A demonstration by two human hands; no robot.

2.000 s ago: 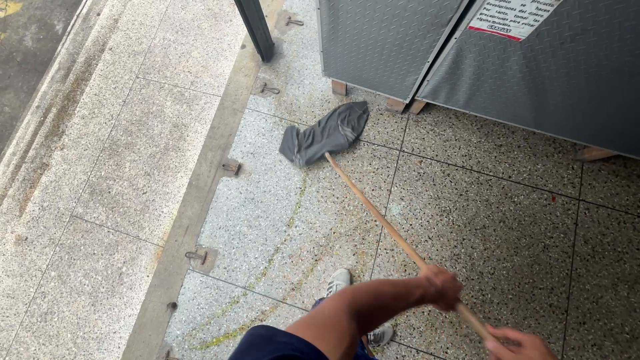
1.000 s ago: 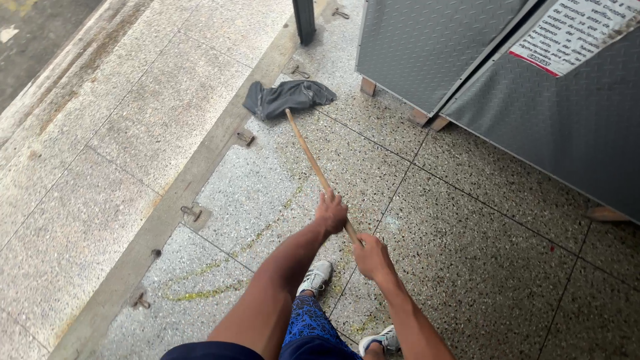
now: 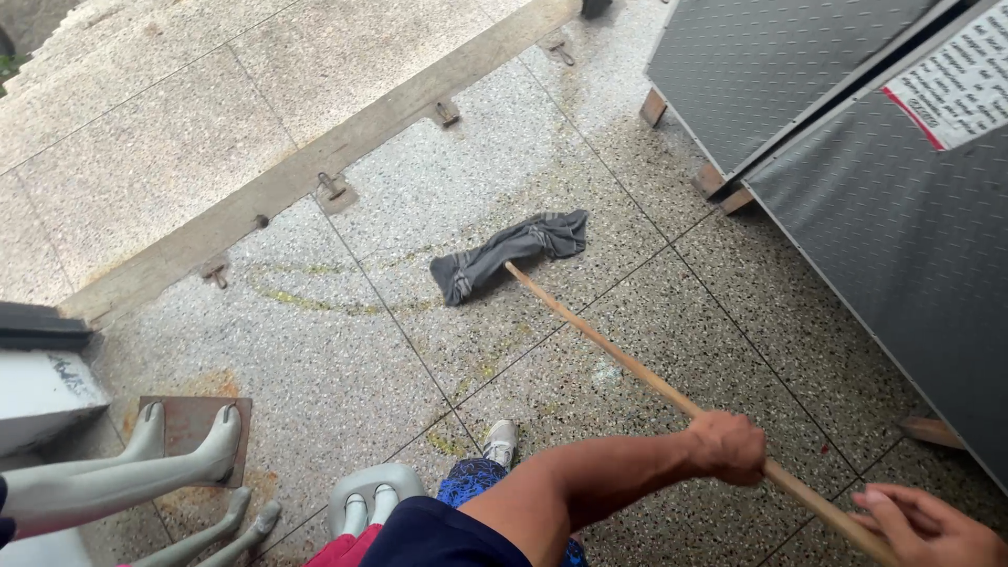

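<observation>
A wooden pole (image 3: 606,346) runs from the lower right up to a dark grey cloth (image 3: 512,252), which lies draped over its far end on the speckled terrazzo floor (image 3: 441,197). My left hand (image 3: 728,447) is closed around the middle of the pole. Nearer its lower end, my right hand (image 3: 925,524) lies against the wood with fingers partly spread; whether it grips cannot be told. Yellowish curved marks (image 3: 315,302) show on the floor left of the cloth.
Grey textured panels (image 3: 882,260) on wooden blocks (image 3: 736,198) stand at the right, one bearing a printed notice (image 3: 957,87). Mannequin legs (image 3: 118,480) stand at the lower left, some on a rusty metal plate (image 3: 185,433). Metal loops (image 3: 331,187) line the floor's edge strip (image 3: 409,114).
The cloth has moved away from the edge strip and the panel corner, onto the middle of the floor. My right hand, wrapped round the pole one second ago, now has its fingers looser. The view has turned.
</observation>
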